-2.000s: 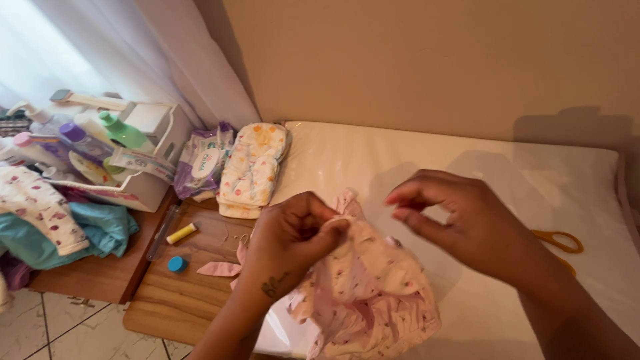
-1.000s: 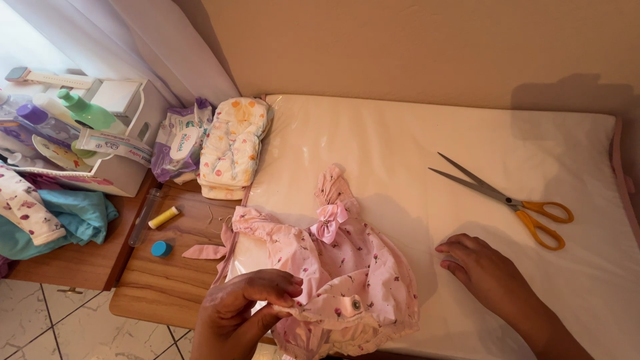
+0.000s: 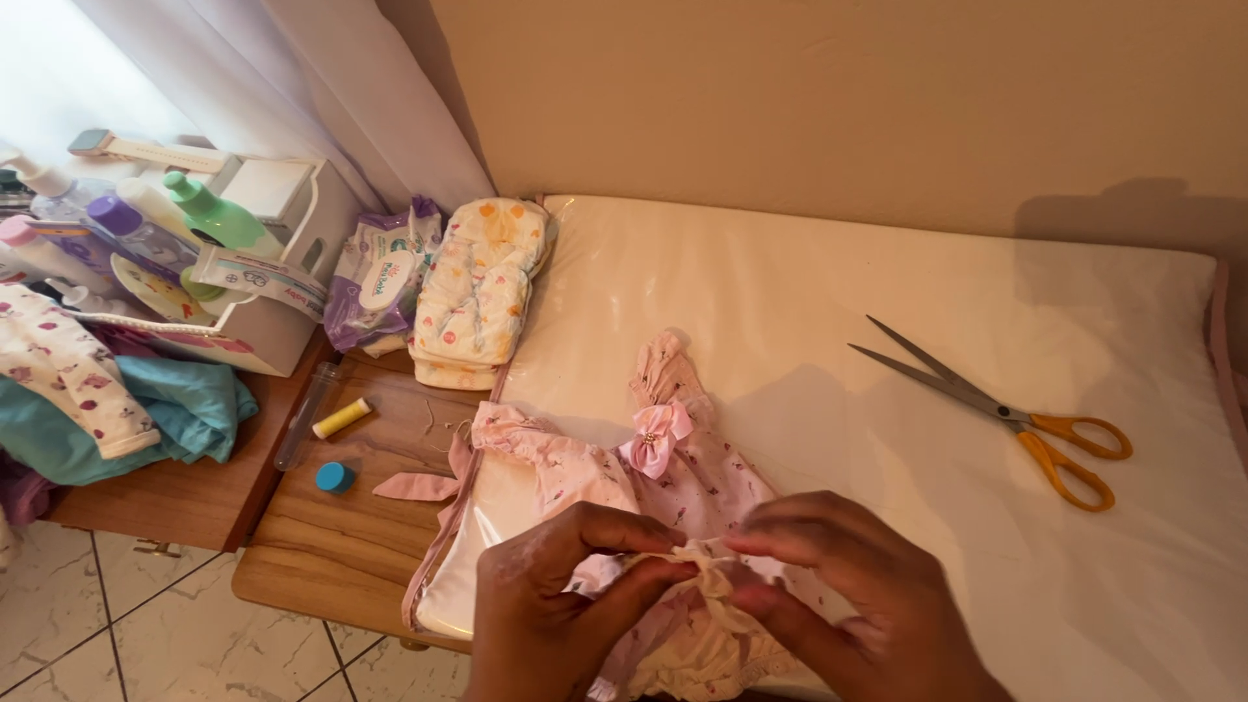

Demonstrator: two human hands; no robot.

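A pink printed baby garment with ruffled straps and a satin bow lies on the white changing pad. My left hand pinches a fold of its pale fabric between thumb and fingertips. Close beside it, my right hand holds the same bunched fabric at its fingertips. Whether a needle or thread is between the fingers cannot be told. Orange-handled scissors lie with blades apart on the pad, right of the garment.
Left of the pad, a yellow thread spool, a blue cap and a clear tube lie on the wooden surface. Behind them are folded diapers, a wipes pack and a white organizer with bottles. Clothes lie at far left.
My right hand was lying apart from the garment on the pad a second ago; it has moved left to the fabric beside my left hand. The scissors have stayed in place on the pad.
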